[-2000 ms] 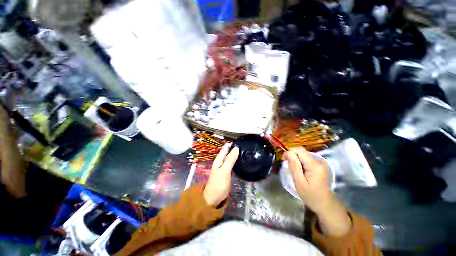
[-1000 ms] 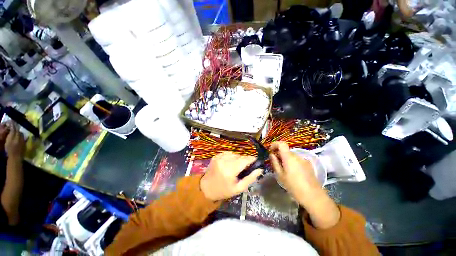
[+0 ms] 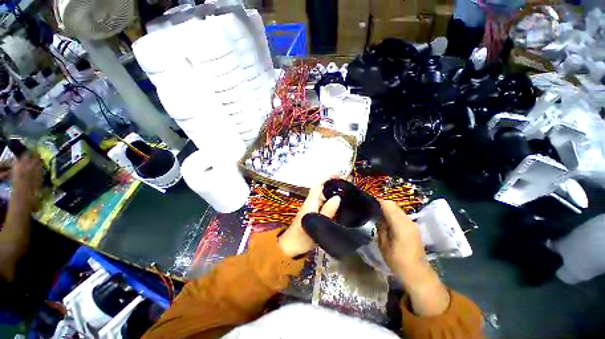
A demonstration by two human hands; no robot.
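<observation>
A black round housing (image 3: 345, 228) is held between both hands over the printed sheet, its hollow side showing. My left hand (image 3: 306, 222) grips its left side, with fingers at the opening. My right hand (image 3: 403, 243) holds its right side. A white bracket housing (image 3: 443, 228) lies on the bench just right of my right hand, partly hidden by it. Orange and red wire leads (image 3: 273, 206) are spread in front of the parts carton (image 3: 300, 188), which holds small white fittings (image 3: 326, 157). Whether a wire is in either hand cannot be told.
Tall stacks of white housings (image 3: 205, 79) stand at the back left. A heap of black housings (image 3: 424, 126) fills the back right, beside white brackets (image 3: 533, 179). A part-built unit (image 3: 156, 165) lies left. A blue crate (image 3: 83, 261) is lower left. Another person's arm (image 3: 20, 205) is far left.
The black housing has turned so that its hollow side shows, and both hands have shifted around it. The red wire seen in the right hand earlier is no longer visible. The view has tilted upward.
</observation>
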